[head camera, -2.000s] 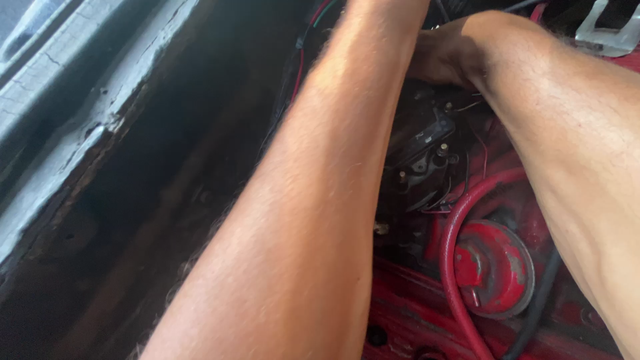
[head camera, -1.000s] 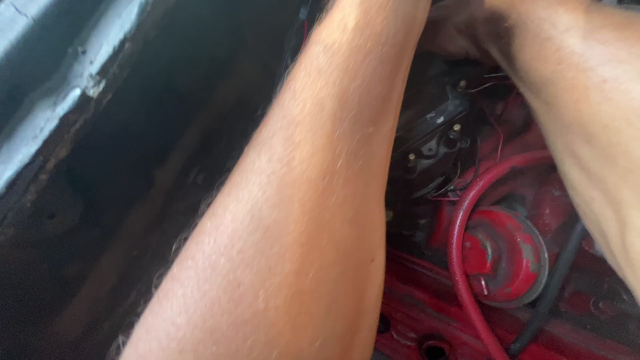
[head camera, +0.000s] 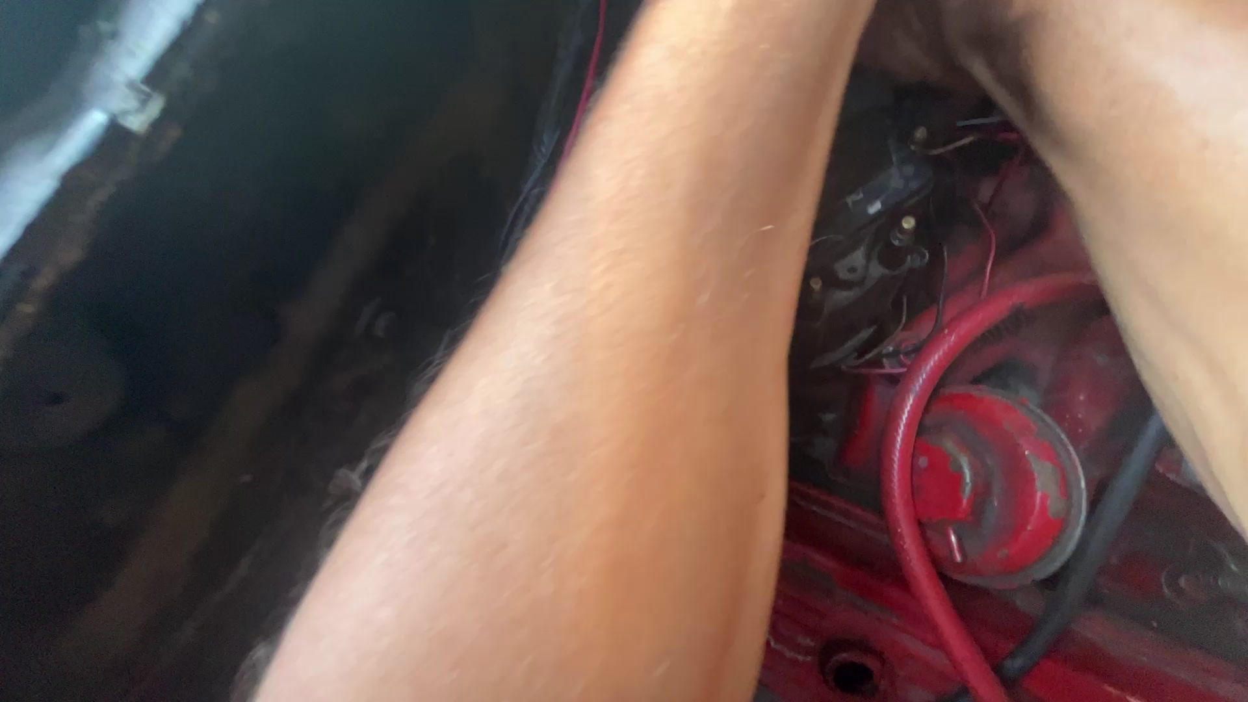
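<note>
My left forearm (head camera: 604, 390) runs up the middle of the view, and its hand is past the top edge. My right forearm (head camera: 1150, 195) comes in from the right. Part of my right hand or wrist (head camera: 907, 44) shows in shadow at the top, beside the left forearm; its fingers are hidden. Below it are a dark mechanical part with studs (head camera: 877, 234) and thin loose wires (head camera: 990, 244). A red hose (head camera: 902, 439) curves in front of a round red metal housing (head camera: 1024, 487) with worn paint.
A dark painted panel (head camera: 244, 244) fills the left side, with a pale, worn edge (head camera: 58, 166) at the upper left. A black hose (head camera: 1097, 546) passes right of the round housing. A red metal rail (head camera: 916, 614) with a hole lies below. A red wire (head camera: 588, 88) runs behind my left forearm.
The view has shifted, and less of my right hand shows at the top than two seconds ago. Both forearms still reach toward the top edge.
</note>
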